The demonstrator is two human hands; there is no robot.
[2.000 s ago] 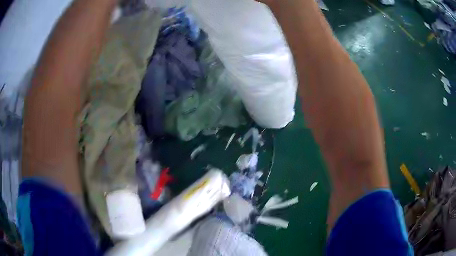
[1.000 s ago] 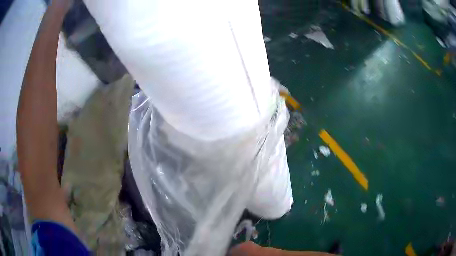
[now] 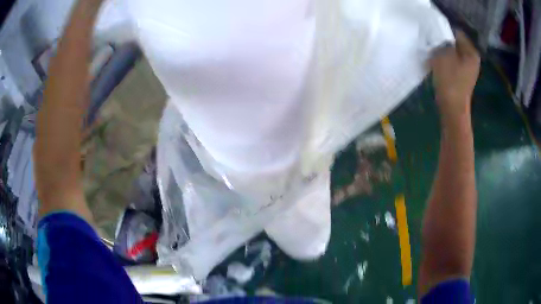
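Note:
A thick white fabric roll (image 3: 237, 89) stands in the centre, running from the top edge down towards me. Its lower end (image 3: 305, 231) shows near the bottom centre. Clear crinkled plastic wrapping (image 3: 204, 208) hangs loose around its lower part. My right hand (image 3: 457, 62) grips the edge of a white sheet-like layer, cloth or plastic, pulled out to the right of the roll. My left forearm reaches up along the left side; my left hand is cut off by the top edge, so its grip is hidden.
Khaki cloth (image 3: 121, 142) lies left of the roll. A red scrap (image 3: 142, 246) and a white wrapped roll (image 3: 160, 280) are at the lower left. The green floor (image 3: 368, 231) on the right has a yellow line (image 3: 403, 237) and scattered scraps. Pale upright things stand at the upper right.
My right hand has moved from the bottom edge up to the right, spreading the white layer outwards. The roll came nearer, over the khaki and dark cloth, and its plastic is now loose.

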